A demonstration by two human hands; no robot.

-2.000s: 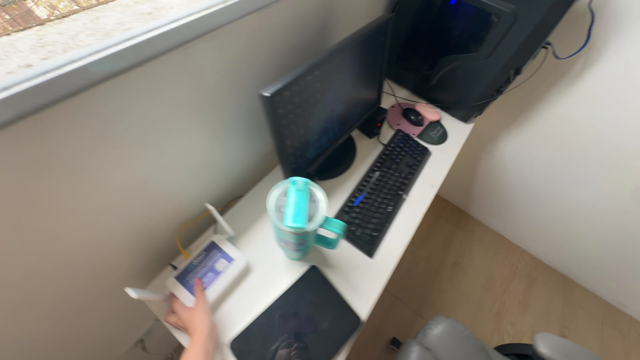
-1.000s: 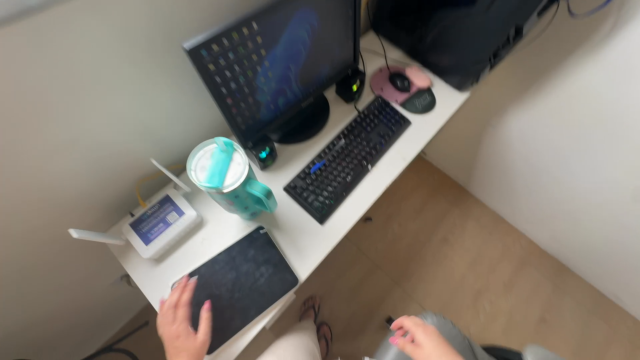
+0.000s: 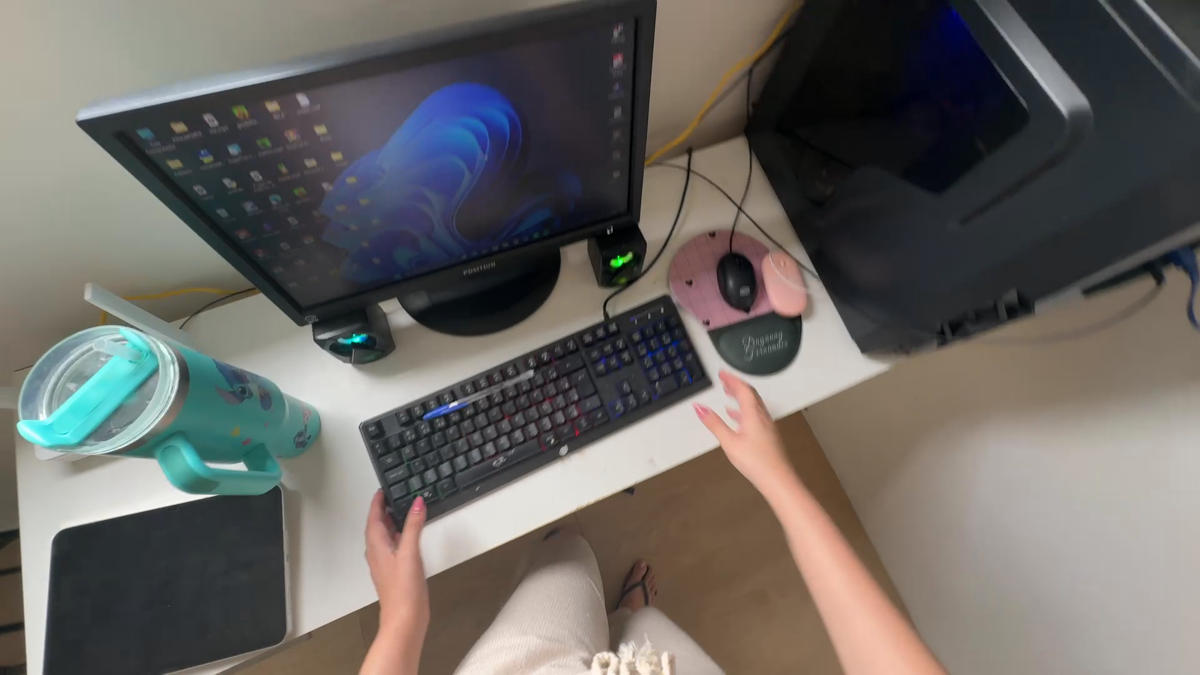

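Observation:
A black computer keyboard lies on the white desk, with a blue ballpoint pen resting across its keys. My left hand grips the keyboard's lower left corner, thumb on top. Close to the keyboard's right end, my right hand is spread, thumb and fingers apart, holding nothing. Above it, a black mouse sits on a pink mouse pad with a dark green wrist rest. Left of the keyboard are a teal tumbler with handle and a black flat pad or tablet.
A monitor stands behind the keyboard, between two small speakers with lights. At the right is a black computer tower. A pink rounded object touches the mouse. Cables run behind. An office-like gap of wooden floor shows below the desk.
My left hand has moved from the black flat pad to the keyboard's left corner and taken hold of it. My right hand has come up beside the keyboard's right end. The view has shifted.

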